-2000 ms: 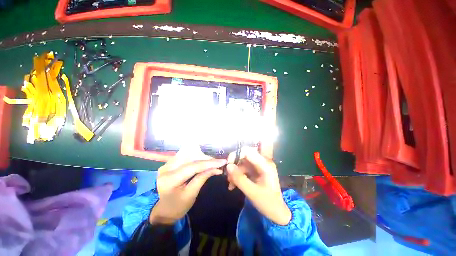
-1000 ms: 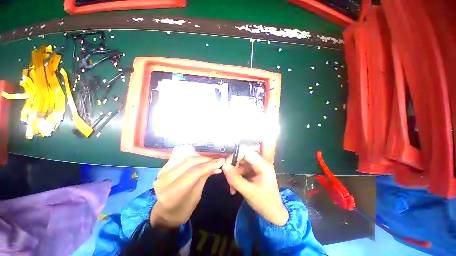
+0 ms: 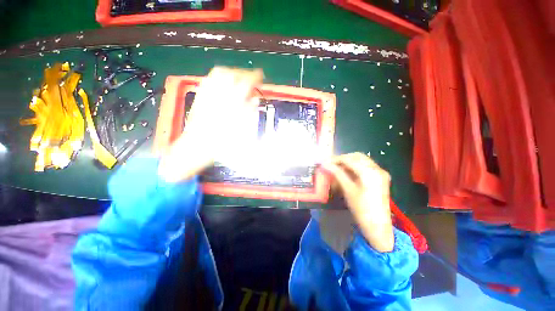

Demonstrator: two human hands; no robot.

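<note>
An open-backed tablet unit [image 3: 298, 121] lies in an orange-red foam tray [image 3: 268, 194] on the green bench, its inside partly lost in white glare. My left hand [image 3: 216, 115] is over the left part of the tablet, blurred and washed out, with its fingers near the tray's top edge; whether it holds anything cannot be told. My right hand [image 3: 364, 182] is at the tray's lower right edge, with thumb and forefinger close together by the rim. Glare hides the fingertips, and no part can be made out between them.
Yellow flex cables [image 3: 58, 121] and thin black cabled parts [image 3: 115, 85] lie left of the tray. Stacked red foam trays [image 3: 474, 121] stand at the right. A red-handled tool [image 3: 411, 231] is partly behind my right hand. More trayed tablets [image 3: 170, 17] are beyond the dark rail.
My hands were together at the tray's front edge over a small dark part and have moved apart. My left hand has gone up over the tablet, my right hand rightward to the tray's right edge.
</note>
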